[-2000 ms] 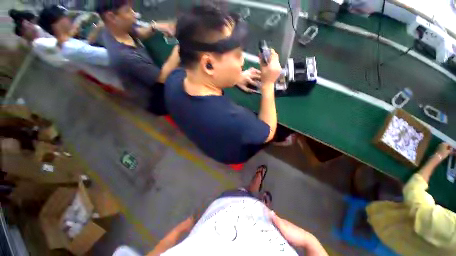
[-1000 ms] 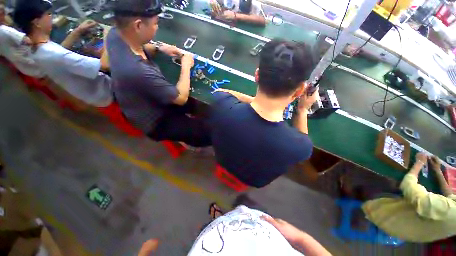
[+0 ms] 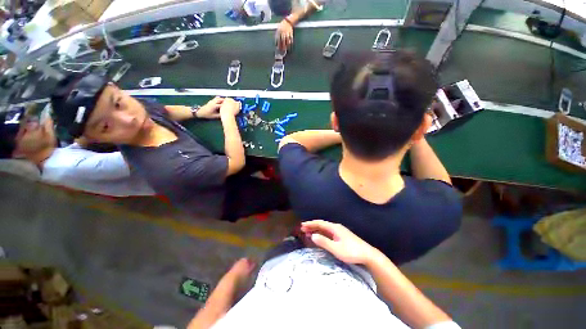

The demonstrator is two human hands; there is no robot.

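Observation:
My right hand [image 3: 340,243] is in front of my white shirt, fingers loosely bent and apart, with nothing seen in it. My left hand [image 3: 241,270] is low and blurred at my other side; its grip is unclear. Neither hand touches the work. Nearest ahead, a seated person in a dark blue shirt [image 3: 366,199] hides part of the green bench [image 3: 507,148]. Blue cylinders [image 3: 287,119] and small metallic parts [image 3: 256,121] lie loose on the bench to that person's left. A white-and-dark box, likely a screw feeder [image 3: 459,101], stands to the right.
Loop-shaped units [image 3: 277,73] lie on the conveyor [image 3: 302,46] behind a pale rail. More seated people are at left; one faces me. Another person's hand [image 3: 284,33] reaches over the conveyor. A carton [image 3: 554,144] of whitish parts and a blue stool [image 3: 514,247] are at right.
The view has swung so the bench runs more level. My right hand has come in front of my shirt. The neighbour in the cap has turned towards me. The dark-shirted person's hands are now hidden.

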